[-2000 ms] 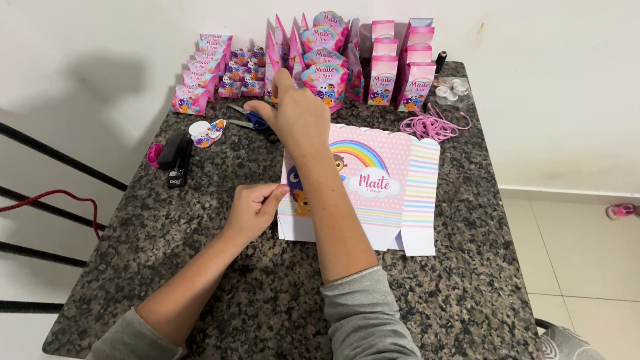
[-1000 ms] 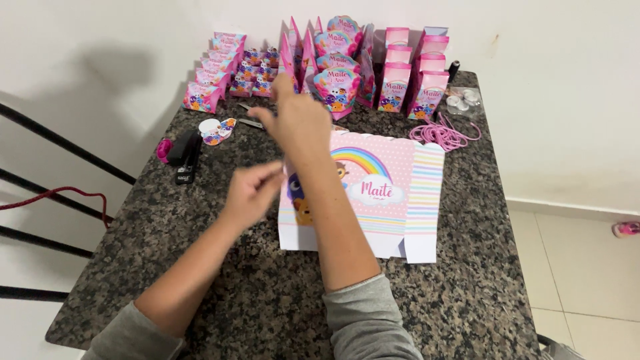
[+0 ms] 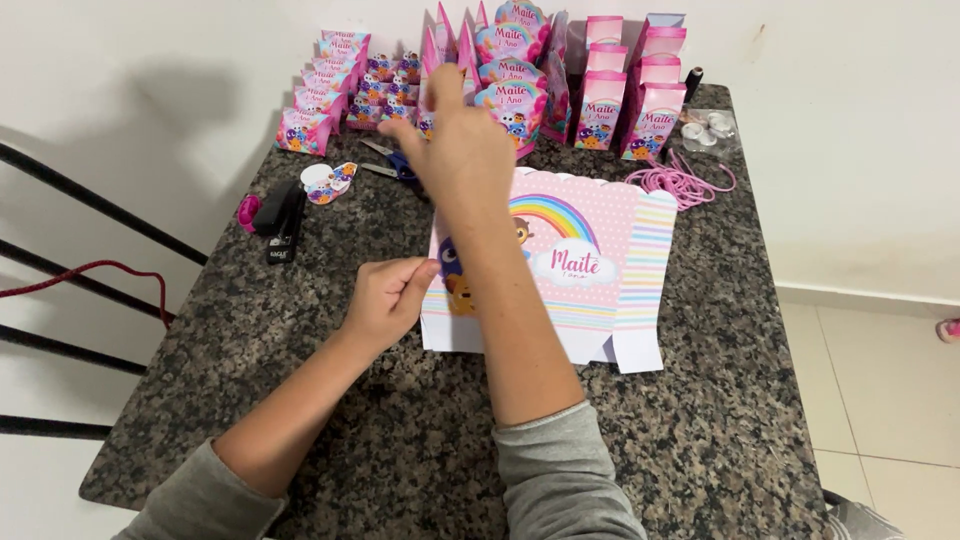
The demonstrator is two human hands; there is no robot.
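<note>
A pink, cut and creased printed card sheet (image 3: 577, 300) with a rainbow and striped side panel lies on the granite table. My left hand (image 3: 390, 300) has its fingers curled at the sheet's left edge; whether something thin is pinched there cannot be told. My right hand (image 3: 469, 150) is raised beyond the sheet's upper left part, back of the hand up, index finger pointing away and thumb apart. No object shows in it. Its forearm crosses over the sheet and hides part of the print. Blue-handled scissors (image 3: 390, 161) lie with blades apart just left of the right hand.
Pink party boxes stand in rows: pillow-like packs (image 3: 304, 131), scalloped boxes (image 3: 510, 112) and tall cartons (image 3: 600, 112). A black stapler (image 3: 281, 221), round paper cutouts (image 3: 326, 184), pink cord (image 3: 679, 180) and a bag of white discs (image 3: 709, 131) lie around the sheet. Chair bars (image 3: 97, 206) are at left.
My left hand was a little left of the sheet one second ago and is now at its left edge. The right hand stays raised beyond the sheet, finger extended.
</note>
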